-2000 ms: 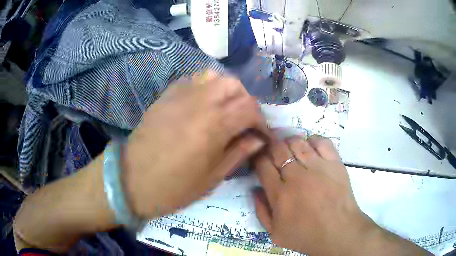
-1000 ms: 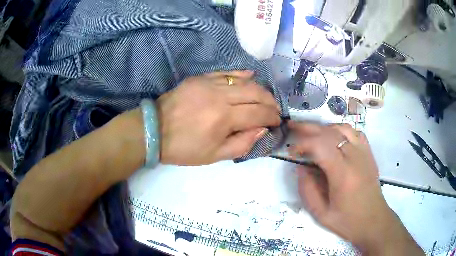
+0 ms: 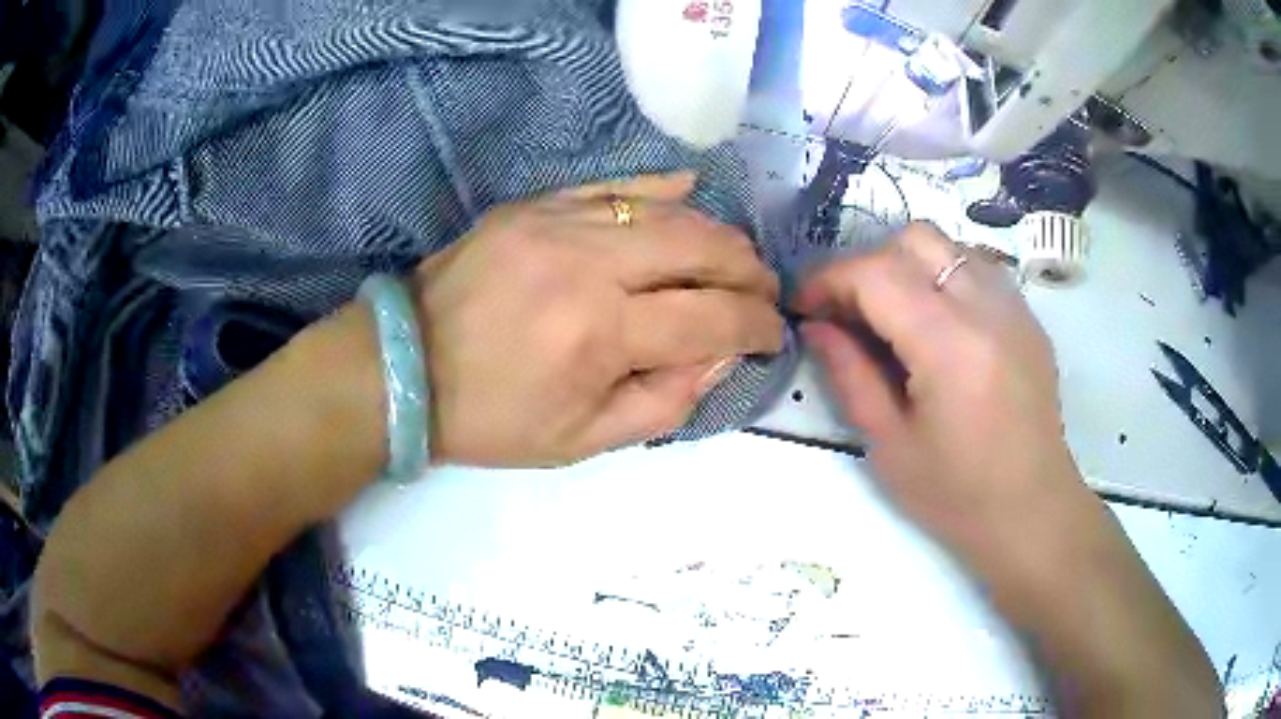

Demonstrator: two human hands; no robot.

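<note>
A grey-blue striped denim jacket (image 3: 309, 134) lies from the left up to the needle area. My left hand (image 3: 590, 323) lies over its right edge, with the fingertips closed on a rounded flap, the pocket bag (image 3: 738, 400). My right hand (image 3: 927, 337) pinches something small and dark at the edge of the flap, beside my left fingertips; its shape is mostly hidden. The presser foot (image 3: 839, 190) stands just behind my fingers, with the fabric edge close to its left.
The white sewing machine head (image 3: 1040, 70) is at the upper right. A white bottle-shaped part (image 3: 691, 70) hangs left of the needle. A ribbed white cylinder (image 3: 1054, 246), black snips (image 3: 1211, 407) and a dark tangle (image 3: 1231, 232) lie at right. A printed ruler (image 3: 590, 681) runs along the front edge.
The flap came into view between my hands, which no longer overlap. Since one second ago, both hands and the flap have shifted slightly up and left, and my right fingertips are closer to my left.
</note>
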